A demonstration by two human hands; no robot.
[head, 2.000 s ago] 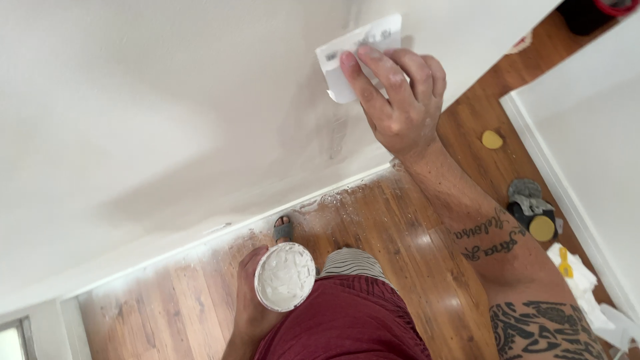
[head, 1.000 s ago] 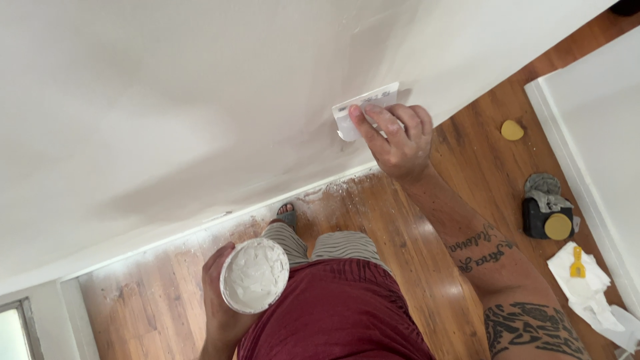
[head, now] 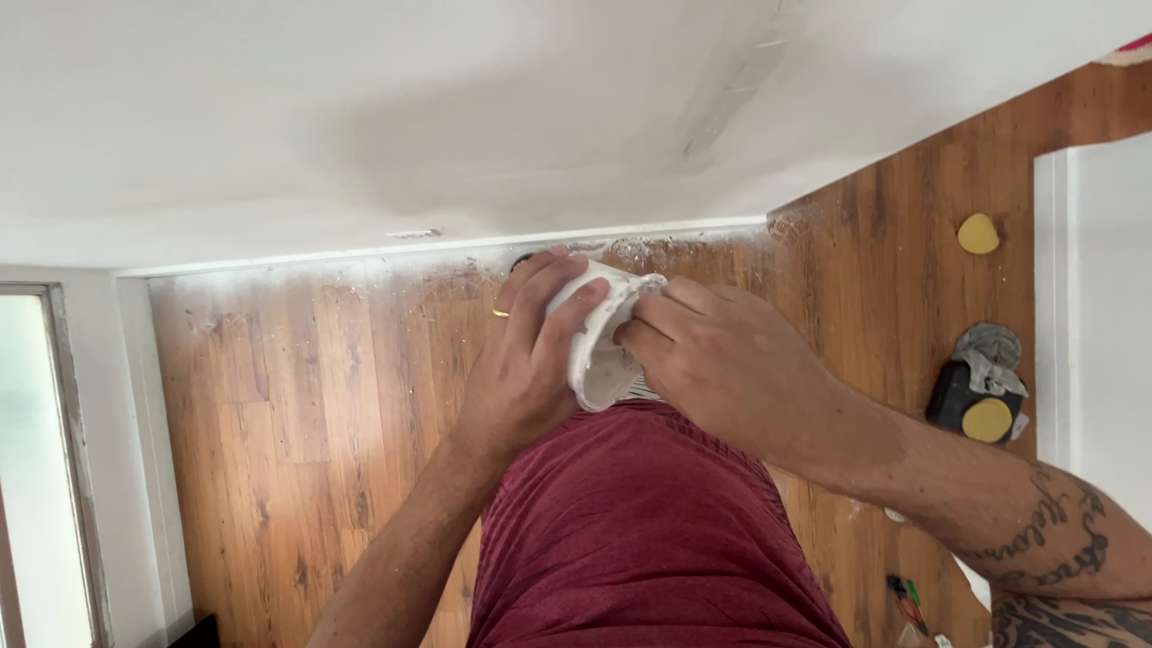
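My left hand (head: 535, 346) grips a white plastic tub (head: 605, 360) that is tilted on its side, its mouth turned toward the right. White filler coats the rim and inner wall. The fingers of my right hand (head: 711, 346) reach into the mouth of the tub; whatever they hold inside is hidden. Above both hands stands the white wall (head: 540, 108), with a greyish smeared patch (head: 733, 90) at its upper right.
White dust lies on the wood floor (head: 297, 432) along the baseboard (head: 468, 245). At the right are a yellow disc (head: 978, 233), a black case (head: 954, 396) with a grey cloth (head: 988, 346) and another yellow disc (head: 987, 420). Small tools (head: 909, 598) lie at the lower right. A window (head: 45, 468) is at left.
My right hand has left the wall and come down to the tub's mouth. The white spreader it held against the wall is no longer visible. The tub, upright before, is now tilted.
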